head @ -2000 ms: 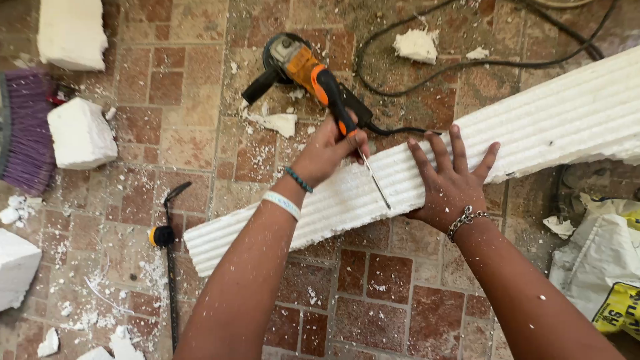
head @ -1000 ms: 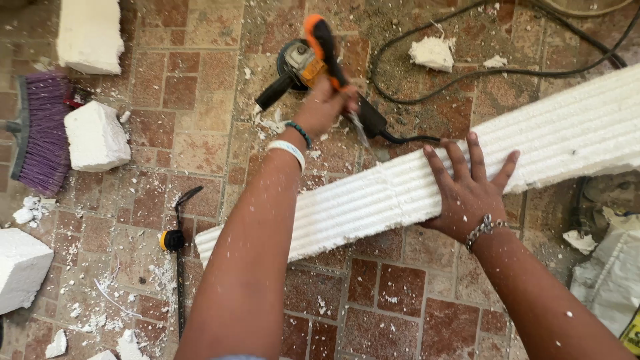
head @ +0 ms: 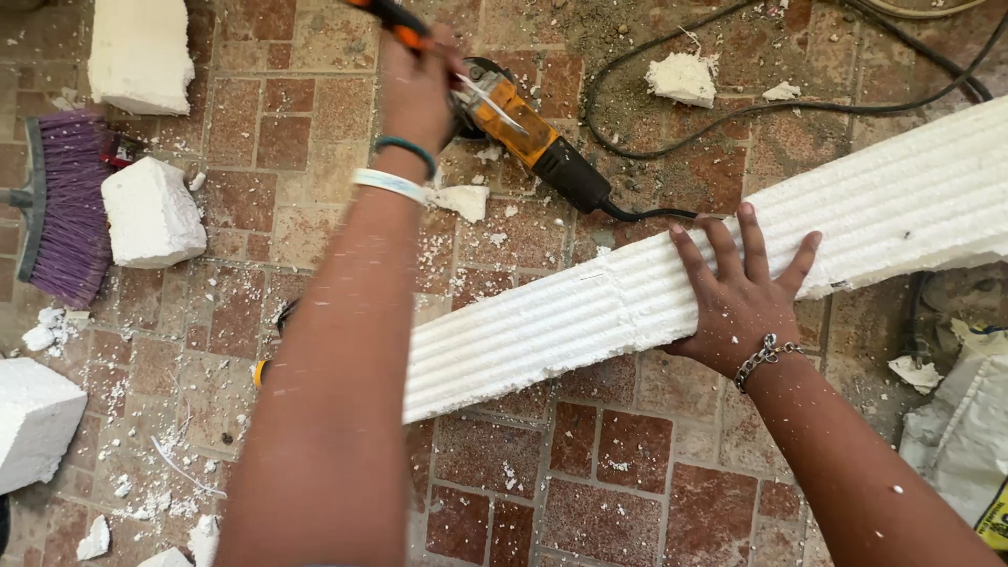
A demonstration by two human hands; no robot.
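My left hand (head: 421, 90), blurred by motion, is closed around the black-and-orange handle of a thin metal-bladed hand tool (head: 402, 24), above the foam's left part. Its light blade shows across the orange angle grinder (head: 516, 126) lying on the floor; whether they touch I cannot tell. A long ribbed white polystyrene foam strip (head: 535, 331) runs diagonally from centre to the right edge. Spread flat on it, my right hand (head: 736, 303) has its thumb at the strip's lower edge. My left forearm hides the strip's left end.
A purple broom head (head: 67, 209) and polystyrene blocks (head: 150, 213) lie at left. The grinder's black cord (head: 787, 106) loops at the upper right. A white sack (head: 961, 433) is at lower right. Foam crumbs litter the tiled floor (head: 634, 449). My left forearm mostly covers a yellow-black object (head: 261, 372).
My left hand has moved with the tool from the foam strip to up and left of it, near the grinder's head. My right hand stays on the strip.
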